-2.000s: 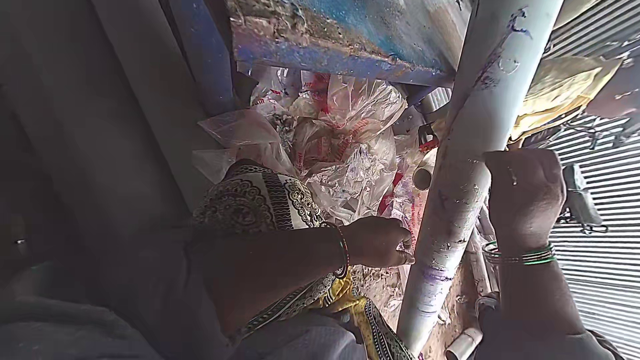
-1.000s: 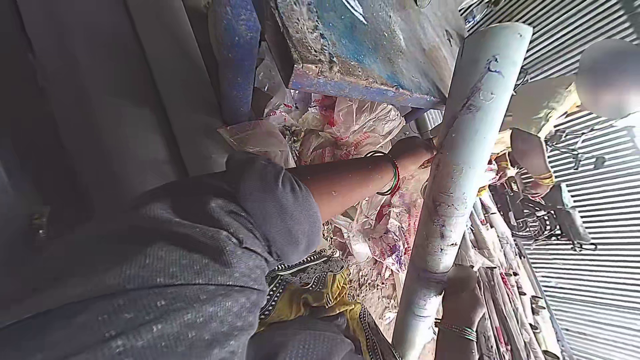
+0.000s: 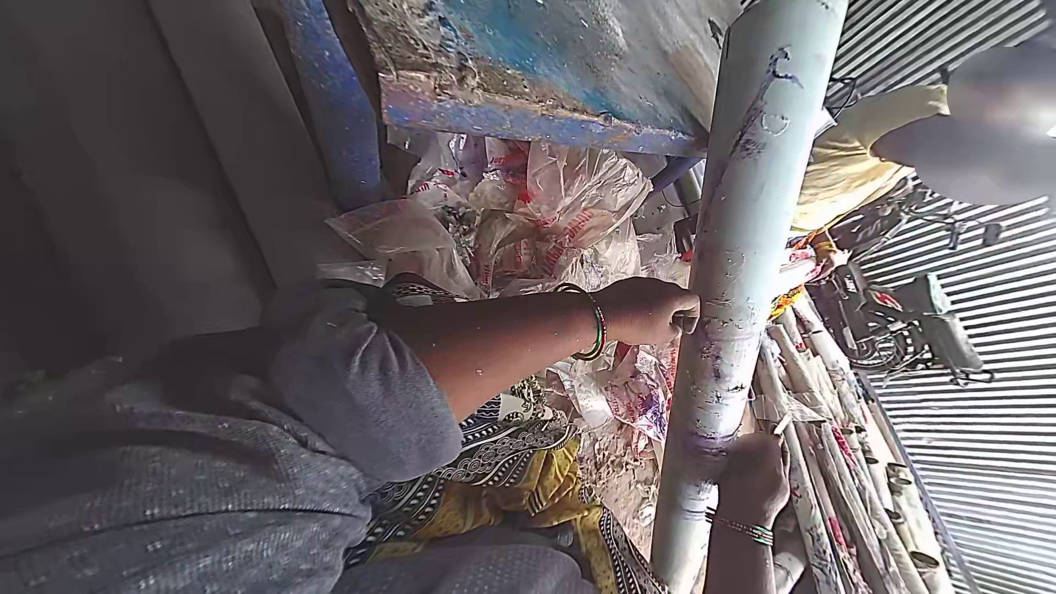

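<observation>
A thick pale pipe or tube (image 3: 726, 289) with purple stains runs slantwise from the top right to the bottom centre. My left hand (image 3: 652, 309), with bangles at the wrist, is closed at the pipe's left side; whether it grips anything is hidden. On the other side, lower down, my right hand (image 3: 752, 474) is beside the pipe, its fingers closed around a small white item (image 3: 782, 425) too small to identify. Crumpled clear plastic bags (image 3: 569, 206) with red print lie behind my left hand. Patterned yellow and black cloth (image 3: 528, 487) lies below my left forearm.
A paint-stained blue table (image 3: 544, 115) stands at the top. At right are several long wrapped rolls or tubes (image 3: 833, 487), a parked motorcycle (image 3: 891, 322) and a corrugated metal sheet (image 3: 982, 412). Another person in a yellow garment (image 3: 850, 157) is beyond the pipe.
My right hand was near the pipe's upper right two seconds ago; it is now lower along its right side. My left hand has come from left of the pipe to its side.
</observation>
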